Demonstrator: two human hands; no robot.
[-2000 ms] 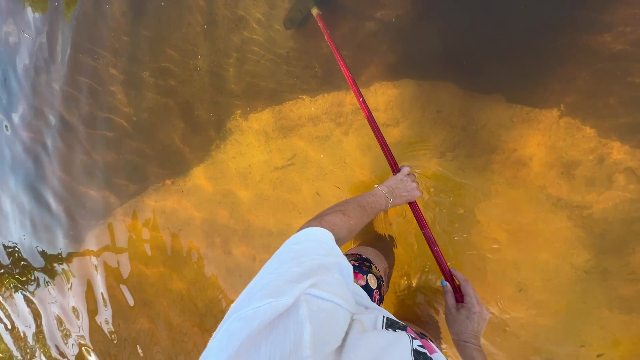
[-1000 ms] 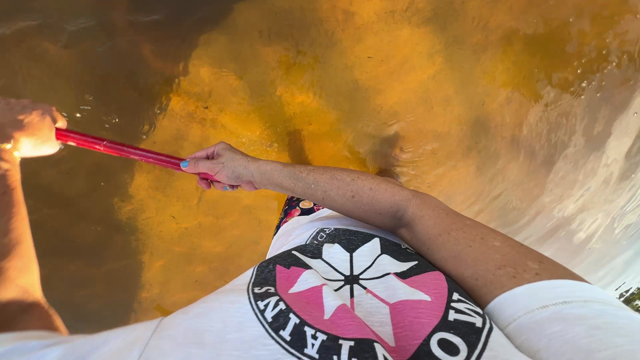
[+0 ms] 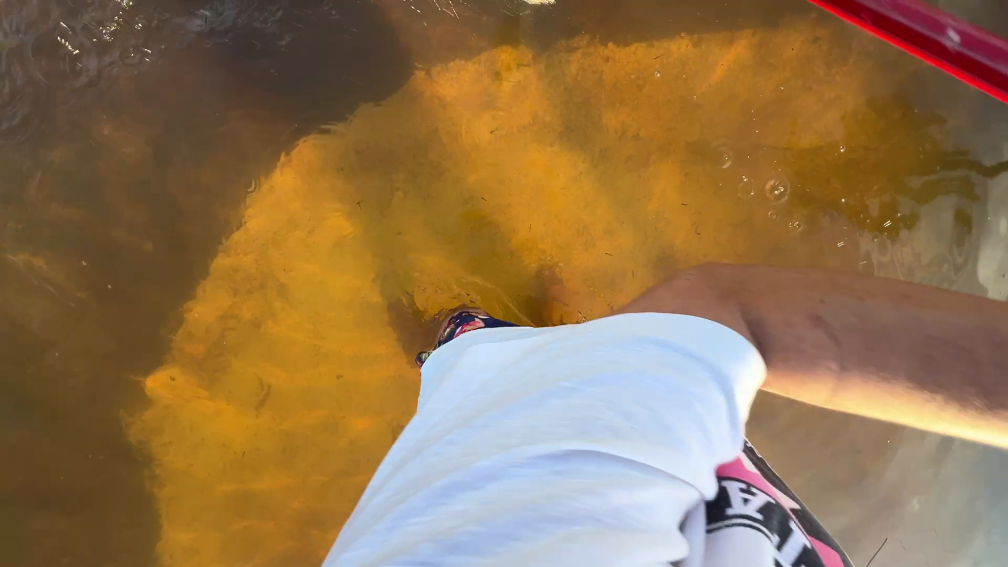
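A red pole (image 3: 913, 39) cuts across the upper right corner, its ends outside the picture. A bare arm (image 3: 866, 339), which looks like my left, comes out of the white shirt sleeve (image 3: 598, 378), bends at the elbow and leaves at the right edge. The hand at its end is out of view, and so is my right hand. Whether either hand holds the pole cannot be seen here.
Shallow amber water over a sunlit bottom (image 3: 299, 276) surrounds me, with dark shadow (image 3: 71, 315) at the left. Bubbles (image 3: 777, 189) float at the right. Part of my dark patterned shorts (image 3: 468, 323) shows at the waterline.
Both hands, on the red pole in the earlier frames, have left the view. The pole has gone from the left side to the upper right corner. The view has swung strongly.
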